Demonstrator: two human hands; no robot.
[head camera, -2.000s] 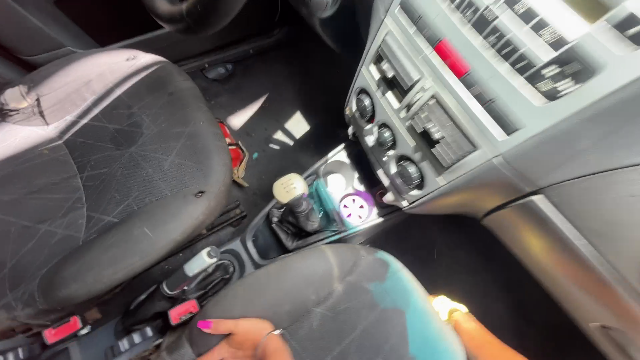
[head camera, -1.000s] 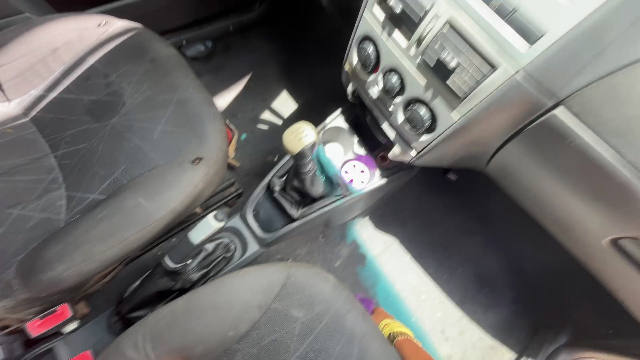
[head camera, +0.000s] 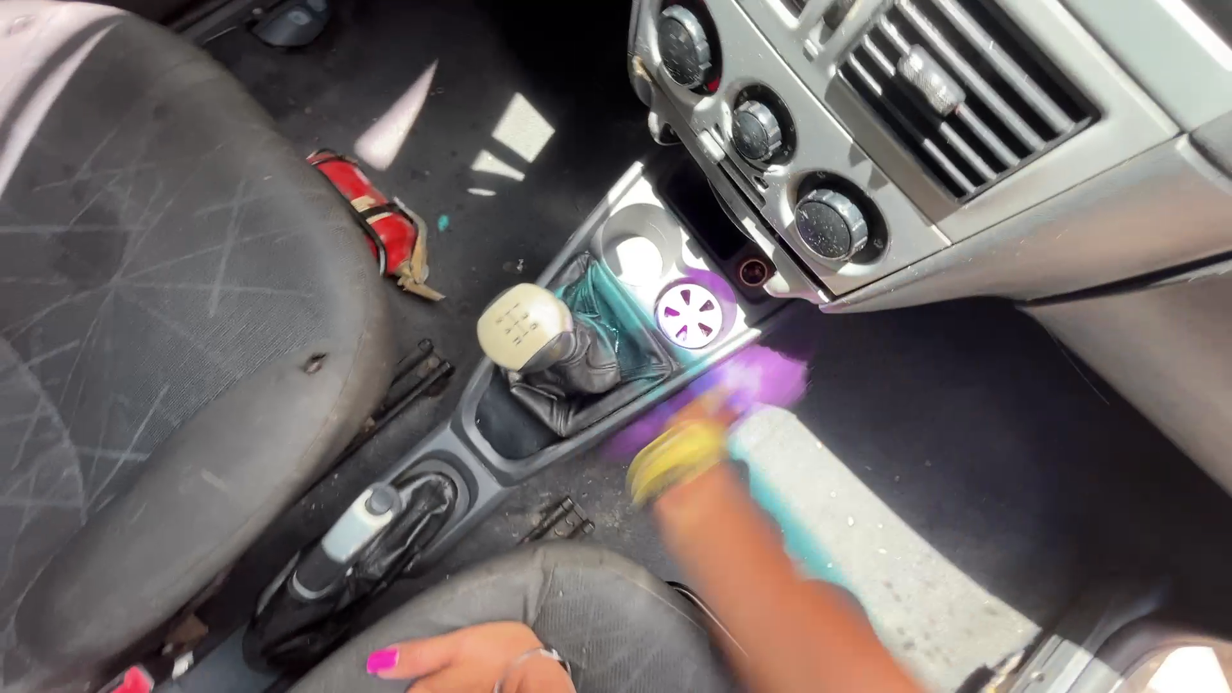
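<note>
My right hand, with yellow bangles on the wrist, is blurred beside the passenger side of the centre console. It grips a purple cloth, bunched low against the console's side. Just above are a white slotted disc in a cup holder and the gear lever's pale knob with its black boot. At the bottom edge, my left hand rests on the near seat; its thumb with a pink nail shows, while the other fingers are mostly cut off.
The parking brake lever rises behind the gear lever. Across the console is the other seat, with a red object on the floor beside it. The dashboard's control knobs overhang the console. A bright sunlit strip crosses the near footwell.
My right hand has moved forward from the near footwell to the console's side. My left hand, out of view one second ago, shows again on the seat. The view has shifted closer to the console.
</note>
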